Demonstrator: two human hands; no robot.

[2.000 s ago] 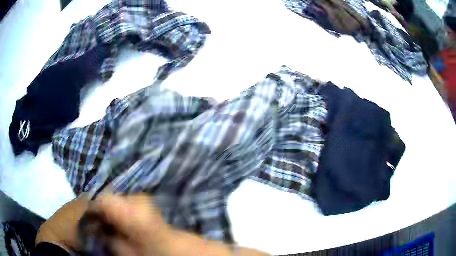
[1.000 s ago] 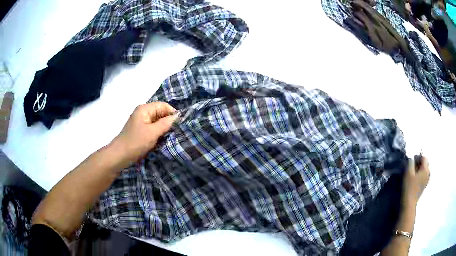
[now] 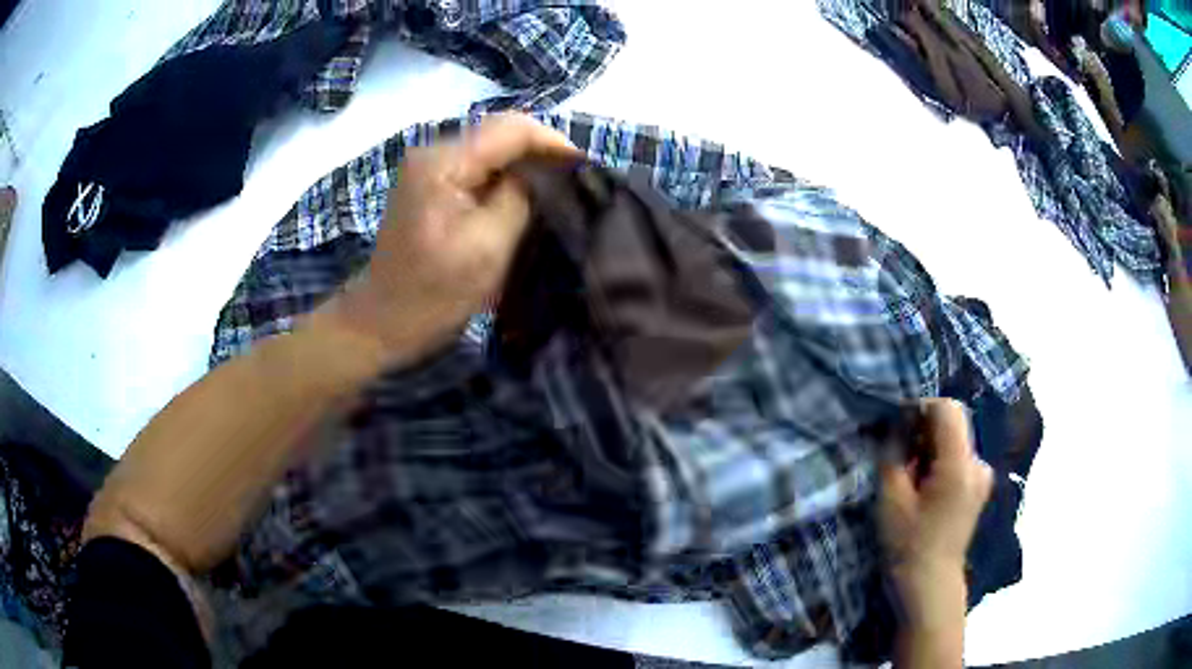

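A plaid garment in blue, white, brown and black lies bunched in front of me, blurred in its middle. Its navy waist section shows at the right. A plain brown inner piece is lifted over the plaid. My left hand grips the brown piece's upper left end, raised above the garment. My right hand is closed on the plaid cloth at the right, near the navy section. Whether it also holds a tool cannot be told.
Another navy-and-plaid garment with a white cord lies at the upper left of the white table. A plaid and brown heap lies at the upper right. Part of a person shows beyond it. Dark patterned cloth is at the lower left.
My left hand has moved up and right and now lifts the brown piece. My right hand has moved left and lower and now grips the cloth. The plaid garment is folded over more.
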